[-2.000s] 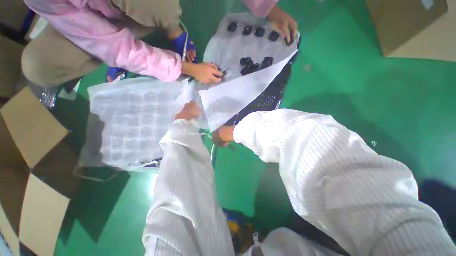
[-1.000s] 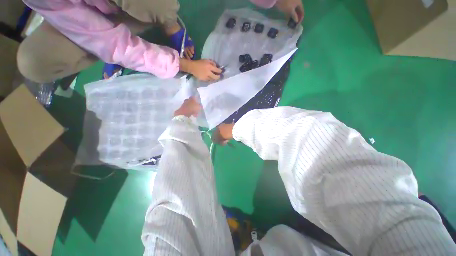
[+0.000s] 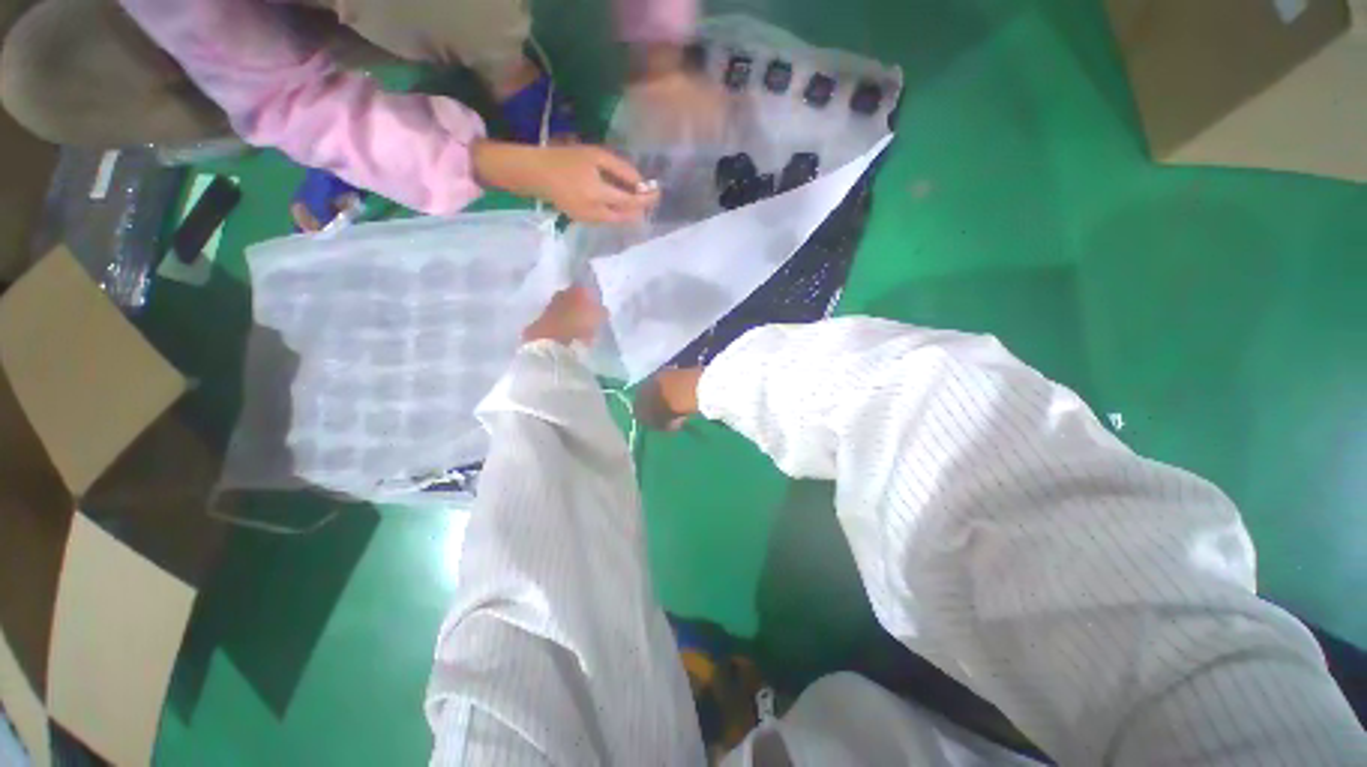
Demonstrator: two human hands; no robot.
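A foam sheet (image 3: 667, 285) lies over a black blister tray (image 3: 772, 307), its near side folded back. Small black units (image 3: 738, 180) lie on it in a loose pile, and several more form a row at its far edge. My left hand (image 3: 567, 318) is curled at the sheet's near left edge, by a covered tray (image 3: 390, 360). My right hand (image 3: 670, 399) is at the open tray's near corner, low beside a thin pale strap (image 3: 630, 427). The fingers of both hands are mostly hidden, so their grip cannot be made out.
Another person in pink sleeves (image 3: 375, 143) crouches opposite, one hand (image 3: 592, 183) over the sheet, the other blurred above it. Open cartons stand at the left (image 3: 113, 599) and top right (image 3: 1237, 90). A dark object (image 3: 207, 217) and clear plastic wrap (image 3: 113, 225) lie at upper left.
The other person's far hand has moved left from the sheet's right corner, leaving a unit at the row's right end. Their near hand has shifted slightly left. My hands stay nearly still.
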